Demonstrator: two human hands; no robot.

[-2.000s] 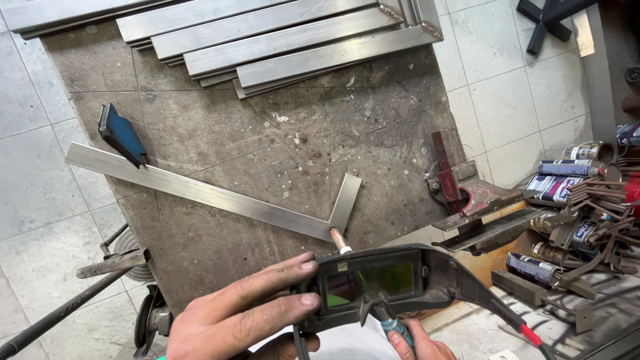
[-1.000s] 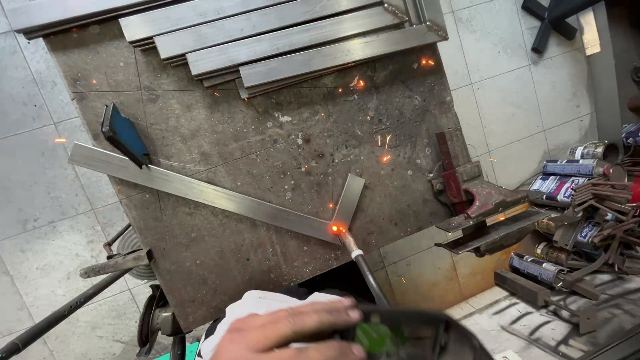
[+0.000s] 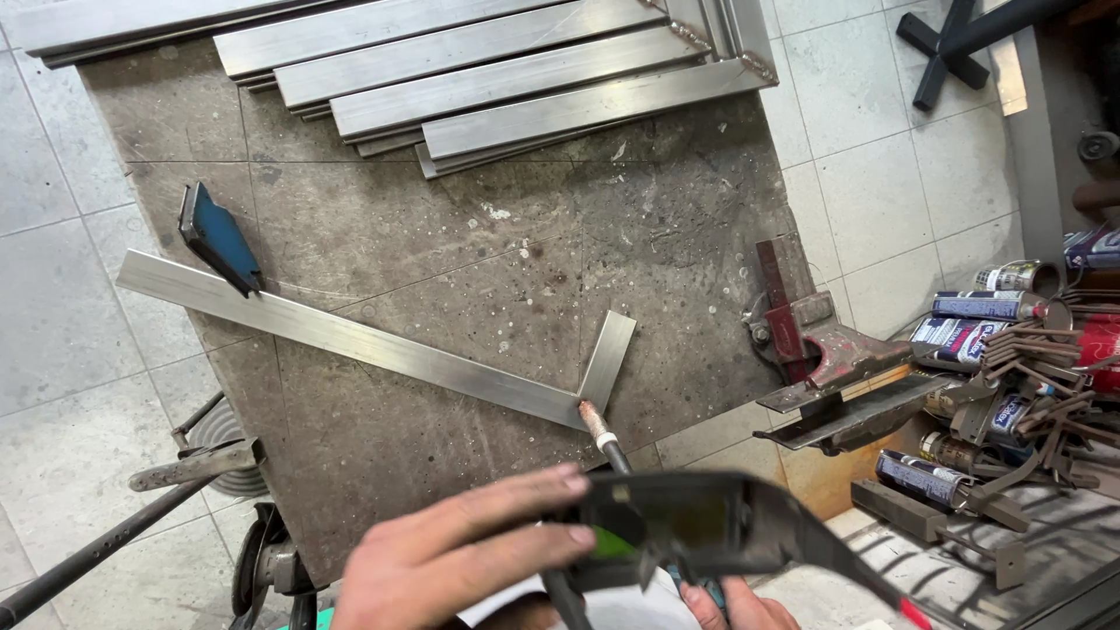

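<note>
My left hand (image 3: 464,547) grips the left side of a dark welding mask (image 3: 674,525), whose lens faces up toward the camera. Partly hidden behind the mask, my right hand (image 3: 744,604) is shut on the handle of a MIG welding torch (image 3: 612,451). The torch's nozzle touches the corner where a long flat metal bar (image 3: 376,354) meets a short metal bar (image 3: 608,359). A blue magnetic welding square (image 3: 219,236) stands against the long bar near its far left end. No sparks or glow show at the joint.
Welded metal angle frames (image 3: 525,83) lie stacked at the back of the worn metal table (image 3: 420,219). A red bench vise (image 3: 840,350) is fixed at its right edge. Paint cans (image 3: 976,306) and rusty metal scraps crowd the right. An angle grinder (image 3: 271,560) hangs at the lower left.
Orange sparks and a glow at the joint a second ago are gone. The mask, low in the frame then, has risen with my left hand and again shows its lens. The bars have stayed put.
</note>
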